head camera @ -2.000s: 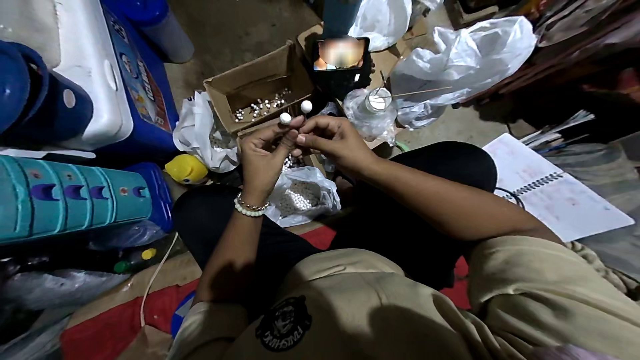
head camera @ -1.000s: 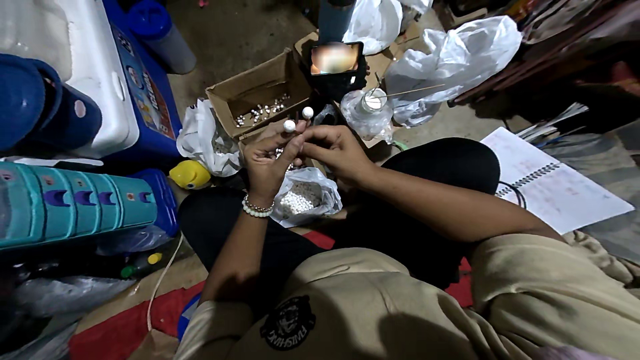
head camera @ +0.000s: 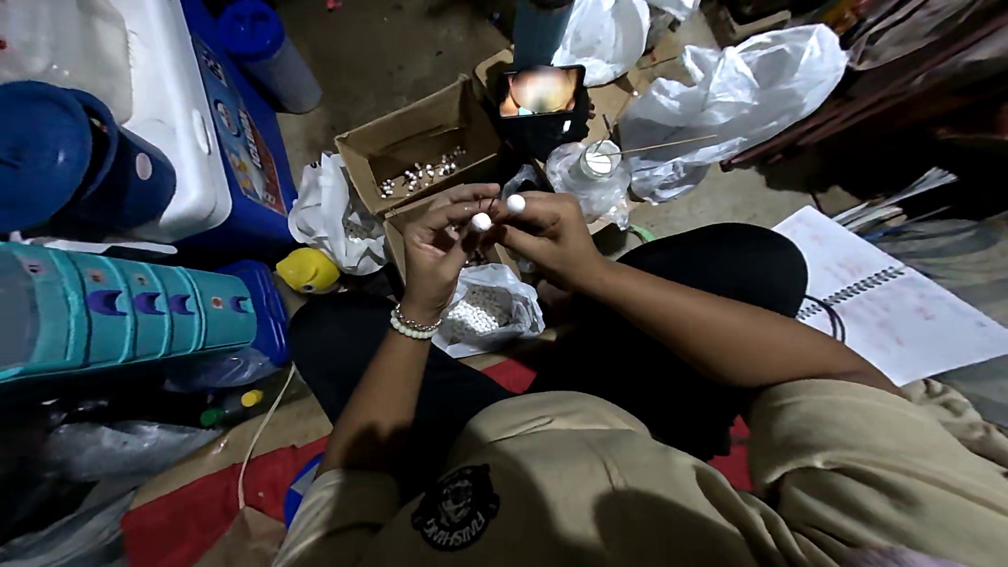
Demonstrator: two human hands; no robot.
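Observation:
My left hand point(head camera: 441, 244), with bead bracelets at the wrist, pinches a small piece with white round balls and thin dark reddish stems. One white ball point(head camera: 480, 222) lies at its fingertips, and another white ball point(head camera: 516, 203) shows by the fingers of my right hand point(head camera: 555, 232). The right fingertips meet the same piece; how the stems join is too small to tell. Below the hands, an open plastic bag point(head camera: 480, 311) holds many small white beads. Behind them, a cardboard box point(head camera: 417, 118) contains several small white-tipped pieces on dark stems.
A phone with a lit screen point(head camera: 542, 90) stands behind the hands, beside a white-topped jar point(head camera: 601, 159) wrapped in plastic with thin sticks across it. White plastic bags point(head camera: 732, 102), a spiral notebook point(head camera: 890, 299), a yellow toy-like object point(head camera: 307, 270), teal drawers point(head camera: 126, 303) and a cooler point(head camera: 173, 150) surround the legs.
The two white balls, apart and above the fingers a second ago, now sit lower at the fingertips. Both hands remain close together over the bead bag.

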